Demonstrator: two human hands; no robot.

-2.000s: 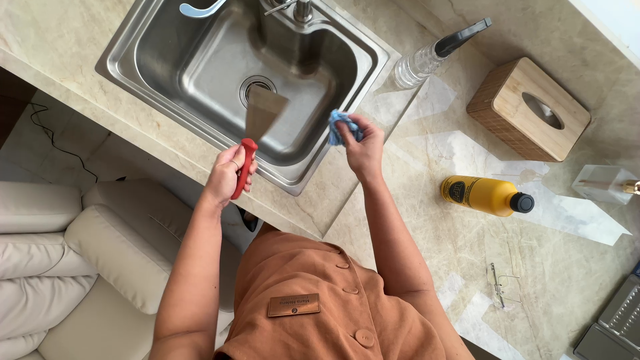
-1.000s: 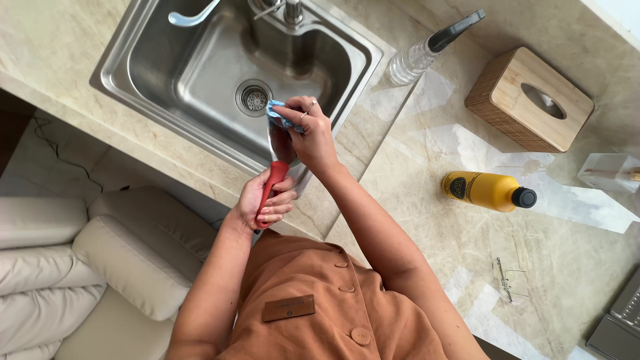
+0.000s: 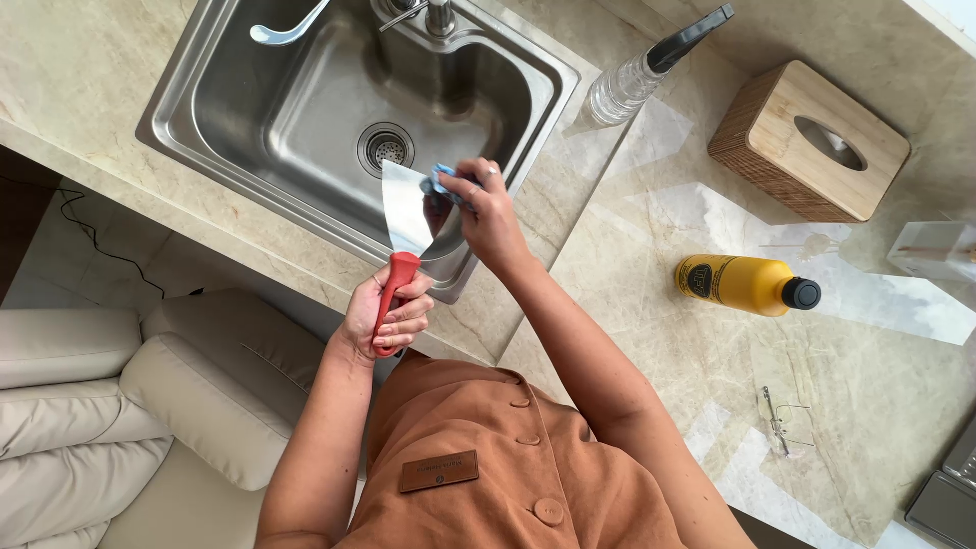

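Near the front rim of the stainless steel sink [image 3: 171,114], my left hand [image 3: 390,313] grips the red handle of a putty knife [image 3: 406,206]. Its broad metal blade points up over the basin, just below the drain. My right hand [image 3: 484,210] pinches a crumpled blue cloth [image 3: 440,181] between thumb and fingers, close to the blade's right edge. Whether cloth and blade touch, I cannot tell. The faucet [image 3: 440,17] stands at the sink's back edge, and a curved pale-blue handle [image 3: 286,32] reaches over the basin's upper left.
Right of the sink stand a clear spray bottle [image 3: 621,91] with a black head, a wooden tissue box [image 3: 808,137] and a yellow bottle [image 3: 736,284] with a black cap. Eyeglasses [image 3: 776,423] lie on the stone counter. A beige cushioned seat [image 3: 206,412] is at lower left.
My right hand with the cloth has moved off the front of the blade to its right side, and the blade now shows fully. My left hand still holds the red handle.
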